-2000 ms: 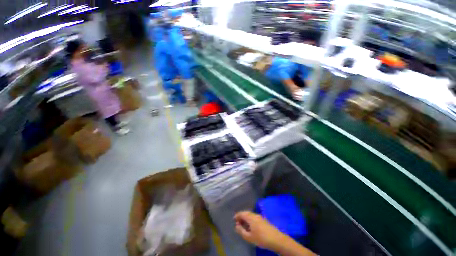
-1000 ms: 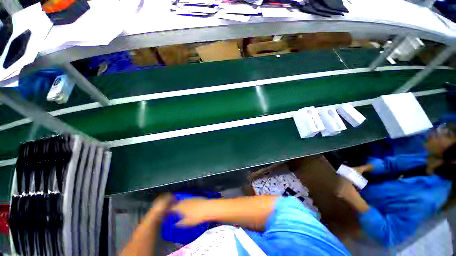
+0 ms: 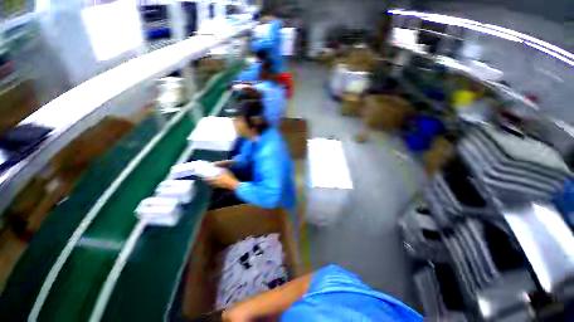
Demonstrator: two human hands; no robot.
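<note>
The view is blurred. My right forearm in a blue sleeve reaches in from the bottom edge, and my right hand [image 3: 238, 312] is cut off by that edge, so its fingers and anything in them are hidden. It is just below the open brown carton [image 3: 242, 220], close to its near side. A heap of small white-and-dark pieces [image 3: 252, 267] lies in the carton. My left hand is not in view. Small white boxes [image 3: 158, 210] stand at the belt edge, left of the carton.
A person in a blue smock [image 3: 270, 166] sits beyond the carton, hands on a white box. A larger white box [image 3: 214, 133] stands on the bench. The green conveyor [image 3: 94, 242] runs along the left. A tall white box [image 3: 327, 166] stands on the aisle floor. Tray stacks [image 3: 472, 251] stand at right.
The view has swung right along the line. The blue stool and my left hand have left the picture. My right arm is now at the bottom edge by the carton; the aisle and tray stacks have appeared.
</note>
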